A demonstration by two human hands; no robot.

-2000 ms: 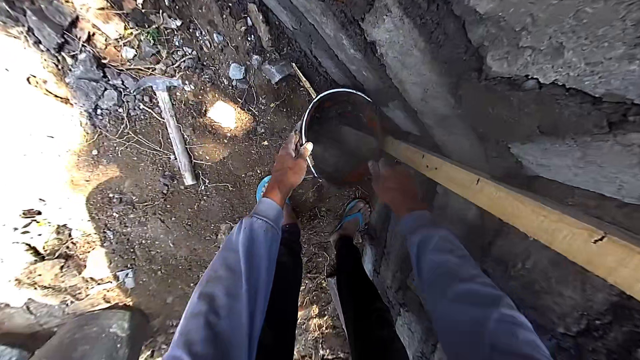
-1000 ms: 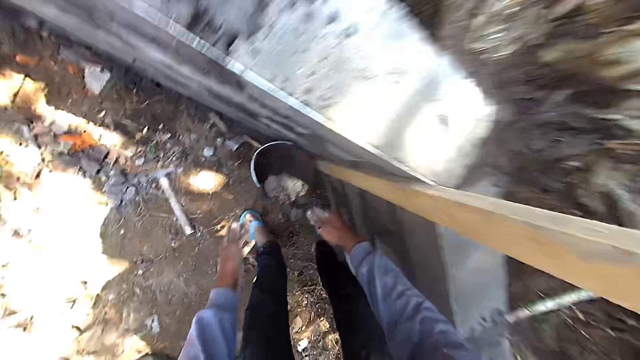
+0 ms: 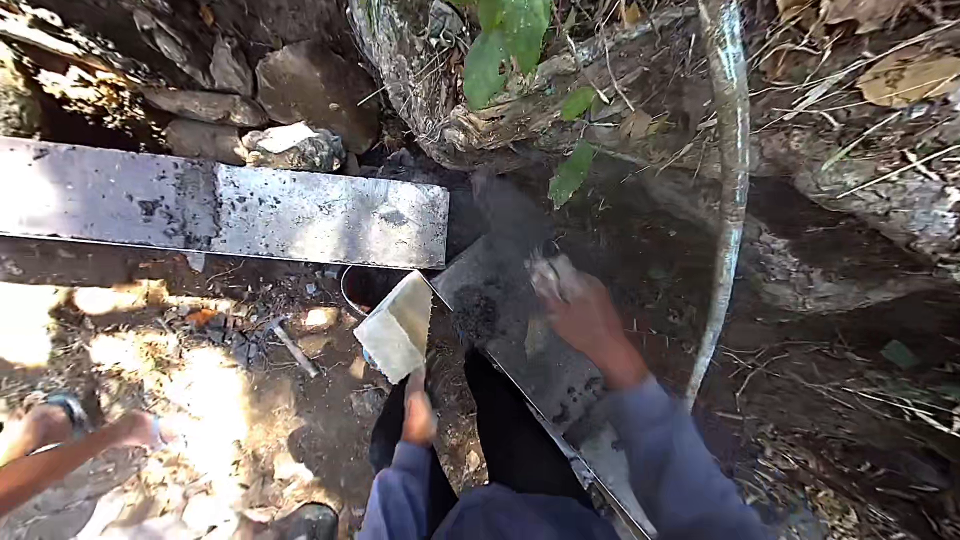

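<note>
My left hand (image 3: pixel 418 414) holds a pale, angular stone or block piece (image 3: pixel 397 328) by its lower end, in front of my legs. To the right, my right hand (image 3: pixel 564 289) is over a grey masonry surface (image 3: pixel 555 375); it is blurred, and something it seems to grip, possibly a trowel handle, is too unclear to name. Dark mortar (image 3: pixel 475 313) lies in a clump on that surface, left of this hand. A bucket (image 3: pixel 358 291) shows partly behind the pale piece.
A long grey slab (image 3: pixel 330 217) runs in from the left. A hammer (image 3: pixel 294 349) lies on the dirt. A thin trunk (image 3: pixel 727 217) rises at right, with leaves (image 3: pixel 499 56) and stones (image 3: pixel 315 90) above. Another person's arm (image 3: pixel 75 457) reaches in at lower left.
The left hand, on the bucket two seconds ago, now holds the pale piece. The right hand has moved away from the bucket to over the masonry. The view has swung strongly.
</note>
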